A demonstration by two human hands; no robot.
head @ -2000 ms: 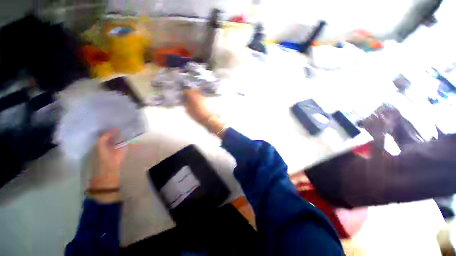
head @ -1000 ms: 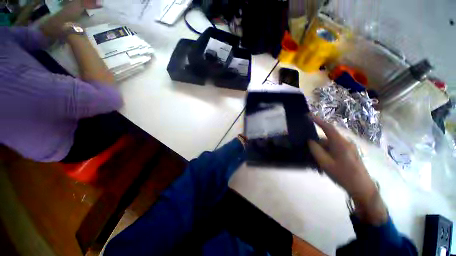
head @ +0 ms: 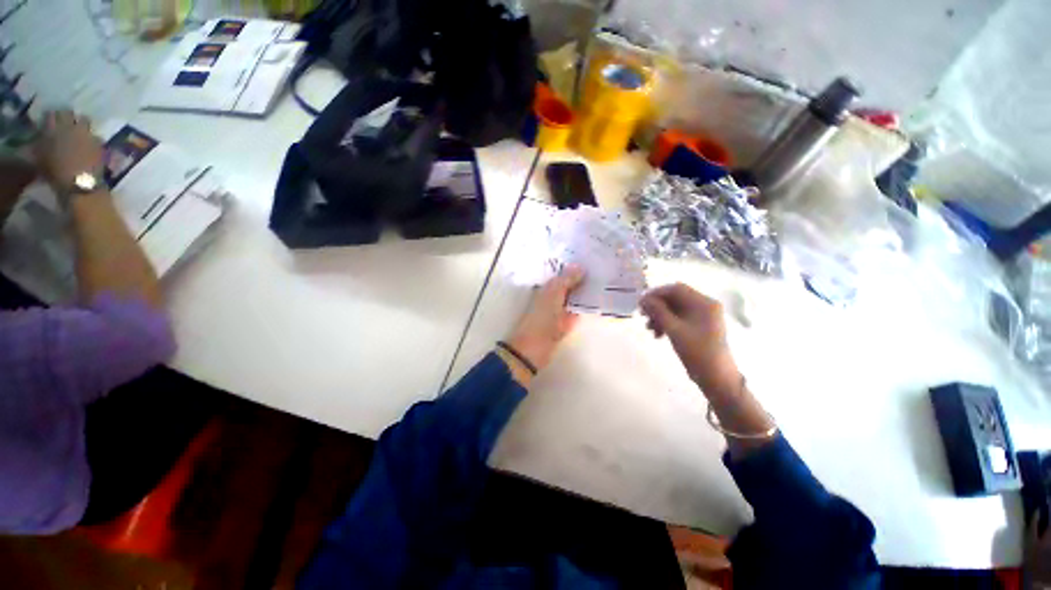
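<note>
A fan of white printed cards (head: pixel 602 267) is in my left hand (head: pixel 546 319), spread out above the white tabletop. My right hand (head: pixel 689 328) is at the right edge of the fan with thumb and fingertips pinched together; whether a card is between them cannot be told. Black insert trays (head: pixel 334 219) are piled at the left, some with white patches. A heap of silver-grey strips (head: pixel 709 221) lies just behind my hands.
A smartphone (head: pixel 569 184) lies behind the cards. Yellow tape rolls (head: pixel 613 110), orange rings (head: pixel 689 151) and a steel flask (head: pixel 809 136) stand at the back. A filled black tray (head: pixel 975 438) is at right. A neighbour's arm (head: pixel 110 248) reaches over printed cartons (head: pixel 173 213) at left.
The black tray with a white patch has left my hands, and the pile at left looks larger. My left hand now shows the card fan. My right hand has moved left, beside it.
</note>
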